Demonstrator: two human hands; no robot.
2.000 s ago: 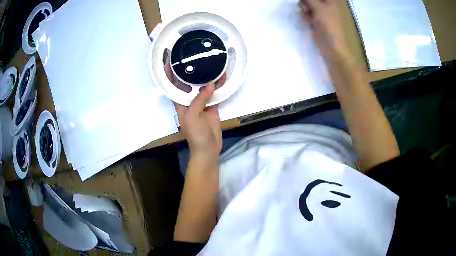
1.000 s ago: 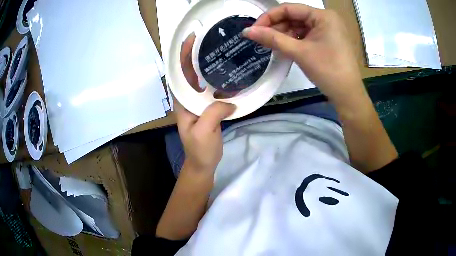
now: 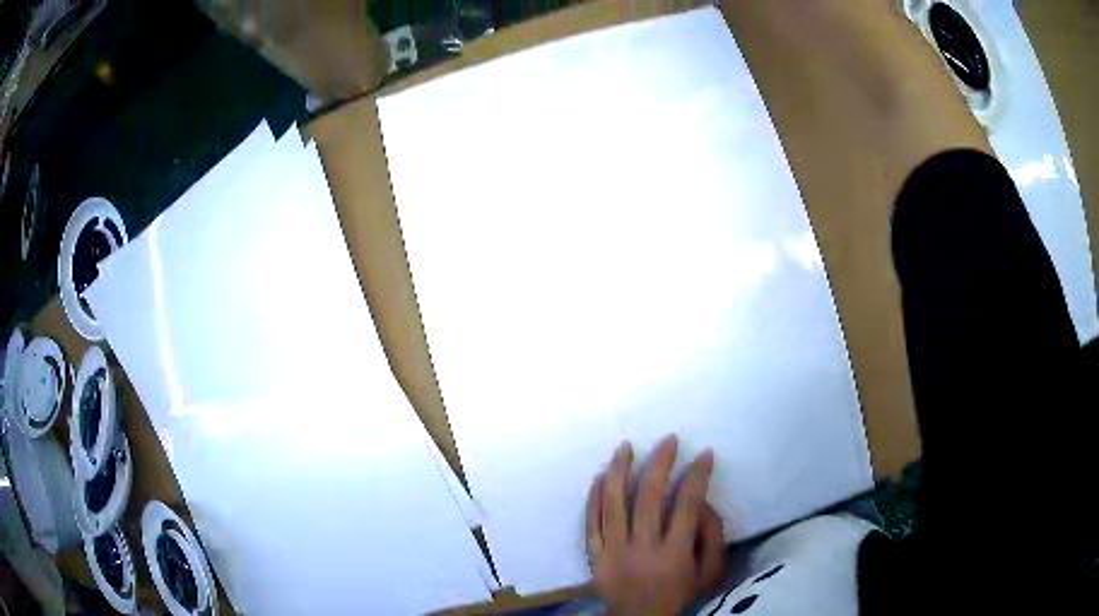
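My left hand (image 3: 657,529) lies palm down on the lower edge of the middle stack of glossy white sheets (image 3: 603,289), fingers apart and holding nothing. My right forearm (image 3: 898,90) is blurred and reaches up at the upper right; the right hand itself is not visible, past the top edge. A white ring-shaped base with a plain black centre (image 3: 961,46) sits at the top right on the right-hand white sheets (image 3: 1048,181), partly cut off by the picture's edge.
A second stack of white sheets (image 3: 301,397) lies at the left. Several white bases with dark centres (image 3: 178,563) are grouped at the far left. Another person's hand (image 3: 319,48), blurred, is at the upper left by the table's far edge. Brown cardboard (image 3: 374,241) shows between the stacks.
The view has shifted up. The base is no longer in my hands; my left hand has let go and lies on the sheets. My right arm has swung up and right. A base now shows at top right.
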